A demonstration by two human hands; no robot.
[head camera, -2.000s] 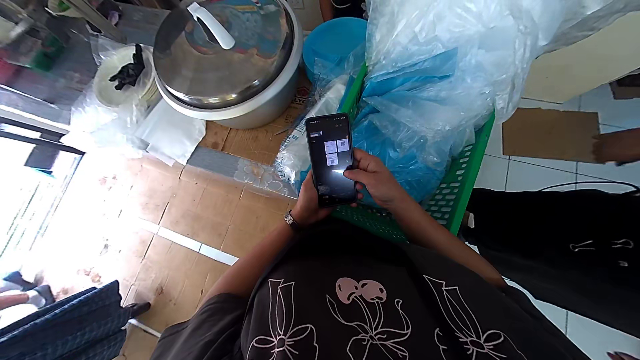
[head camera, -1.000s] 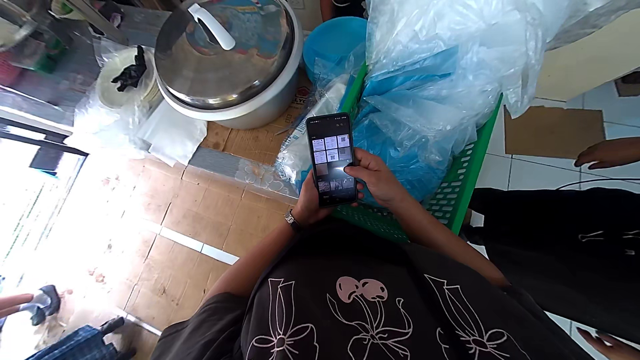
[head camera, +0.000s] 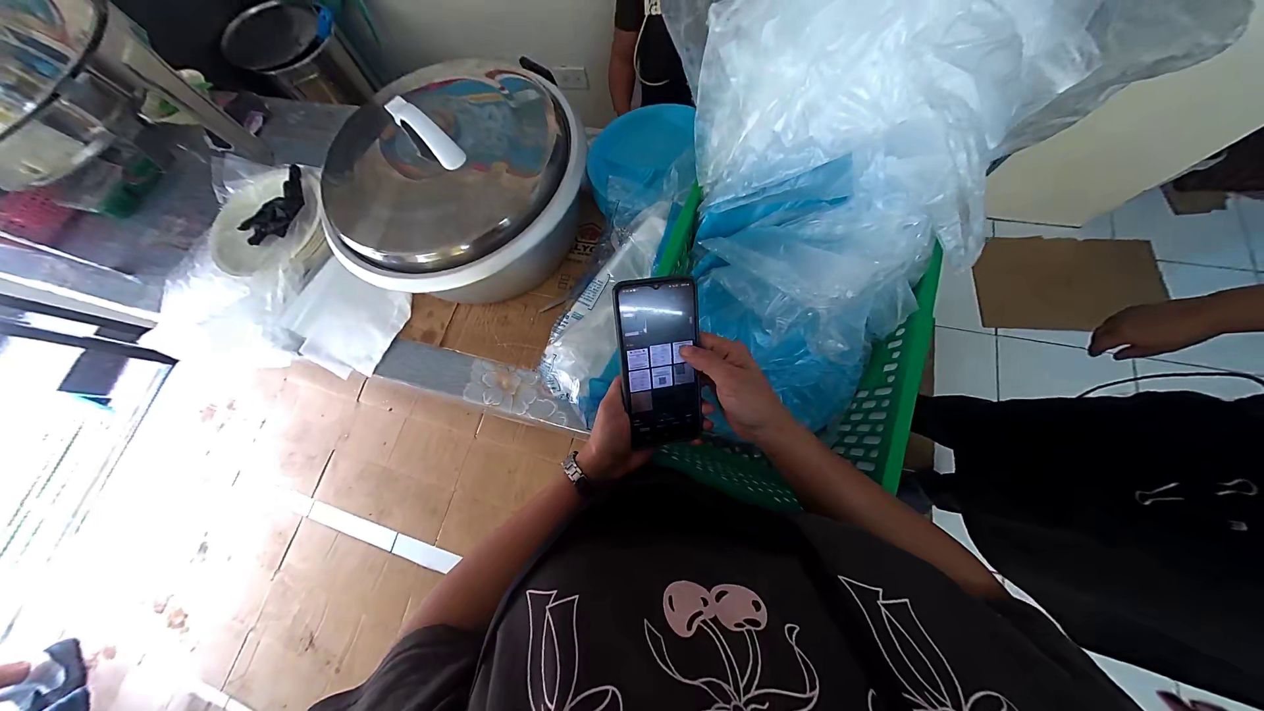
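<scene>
A dark smartphone (head camera: 659, 405) lies upright in my left hand (head camera: 610, 434), which grips it from below and along its left edge; a metal-banded watch (head camera: 576, 470) is on that wrist. My right hand (head camera: 736, 385) is at the phone's right edge, with the thumb over the lit screen, which shows several small light tiles. Just beyond the phone stands a green plastic basket (head camera: 894, 395) heaped with clear plastic bags (head camera: 839, 89) and blue plastic bags (head camera: 790, 365). Fingers behind the phone are partly hidden.
A large lidded pot (head camera: 444, 178) stands on the counter, beside a blue round container (head camera: 642, 148) and a plastic-wrapped tub (head camera: 237, 232) with a black glove on it. Flattened cardboard (head camera: 395, 464) covers the floor at left. A co-worker in black is at right; another person stands at the back.
The tiles on the phone's screen have shifted and changed. The co-worker's hand at right shows further into view than two seconds ago. Both my hands remain on the phone.
</scene>
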